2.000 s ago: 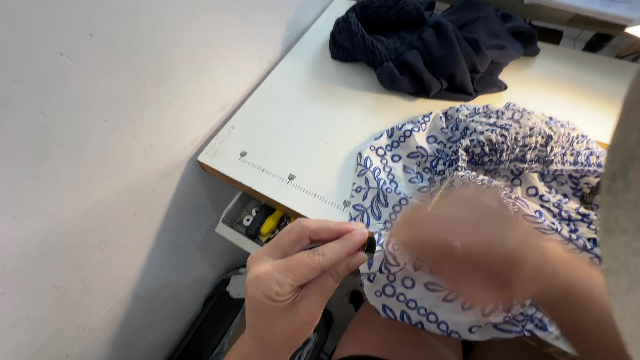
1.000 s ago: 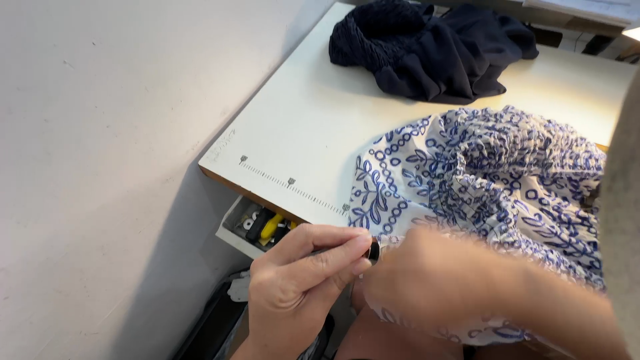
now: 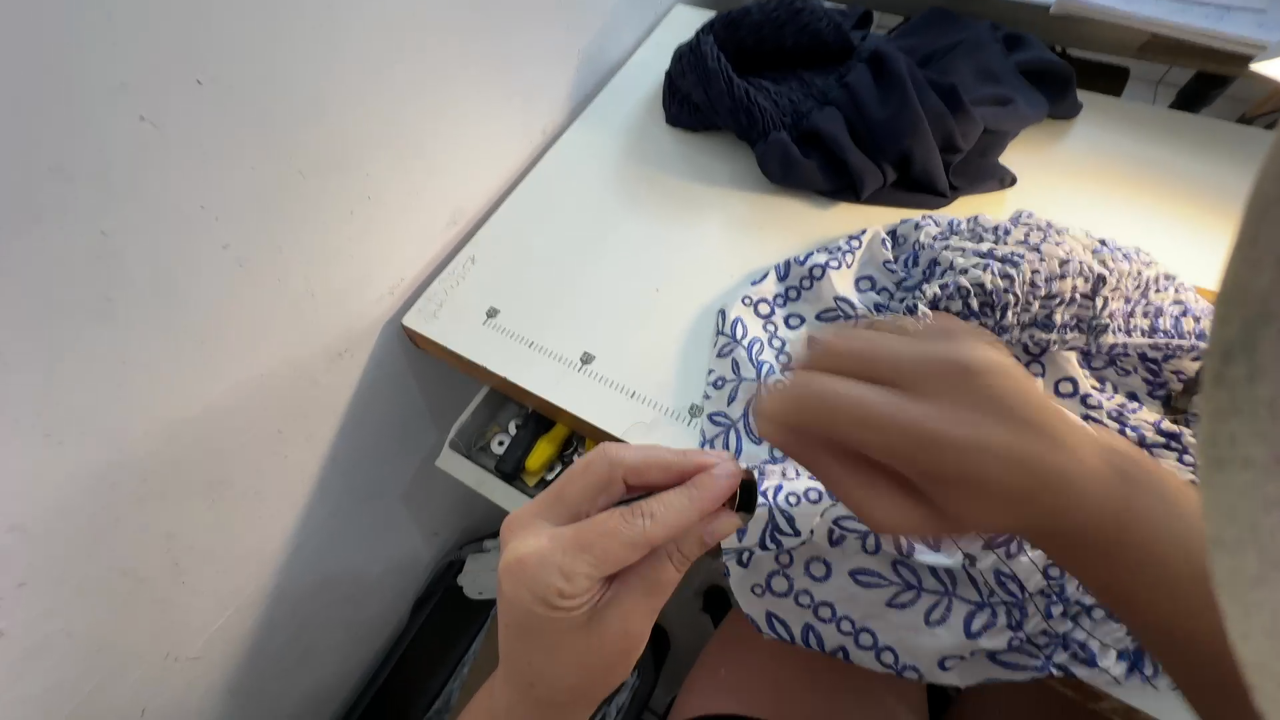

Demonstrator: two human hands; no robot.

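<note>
A small black round object [image 3: 746, 494], perhaps a bobbin or button, is pinched between the thumb and fingers of my left hand [image 3: 620, 550], beside the edge of the cloth. My right hand [image 3: 900, 420] is blurred above a white gathered garment with blue embroidered leaves and circles [image 3: 900, 590]; its fingers are bent, and whether they hold anything cannot be told. The garment lies over the front of the table and my lap. Dark lines like loose threads cross its lower right part.
A navy garment with a gathered part [image 3: 870, 120] lies at the back of the white table [image 3: 590, 240], which has a printed scale near its edge. Below that edge, an open drawer [image 3: 480, 480] holds yellow and black items. A wall stands left; papers [image 3: 1170, 22] lie at the top right.
My right hand has moved up and away from my left hand, which stays in nearly the same place with the black object. More of the patterned cloth's lower part shows than one second ago.
</note>
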